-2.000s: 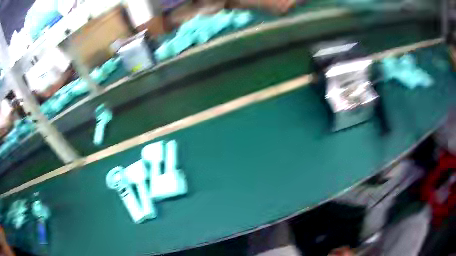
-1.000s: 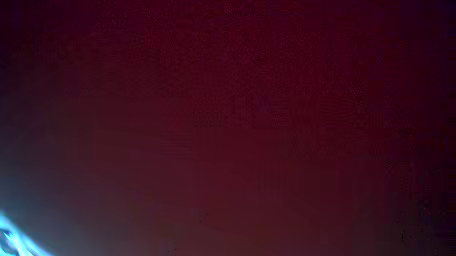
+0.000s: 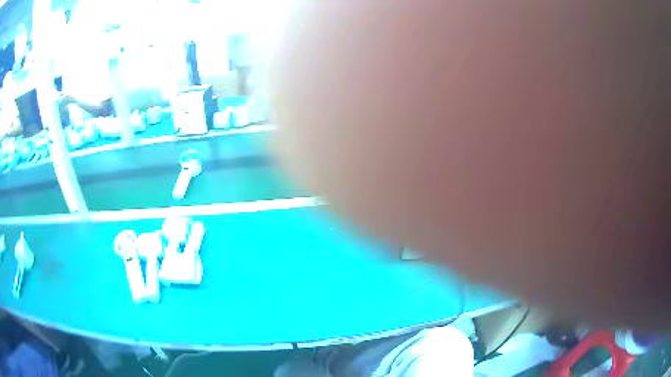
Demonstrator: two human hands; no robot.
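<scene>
A very large, blurred skin-toned shape (image 3: 471, 147) covers the upper right of the view, close to the lens. It looks like part of my right hand, but its fingers and anything in them cannot be made out. My left hand is not in view. Several light aqua handheld fans (image 3: 152, 269) lie in a group on the left part of the green bench (image 3: 294, 280). Another fan (image 3: 23, 258) lies at the far left of the bench. The picture is overexposed, so details are washed out.
A single fan (image 3: 186, 174) lies on the conveyor (image 3: 243, 177) beyond the pale edge strip. A feeder box (image 3: 193, 110) and more aqua pieces stand across it. A pale post (image 3: 62, 162) rises at left. A red stool (image 3: 593, 356) shows at lower right.
The nearly full dark red covering has drawn back to the upper right, showing the bench again. Compared with two seconds ago, the view is brighter and more level, and the right-hand feeder is hidden.
</scene>
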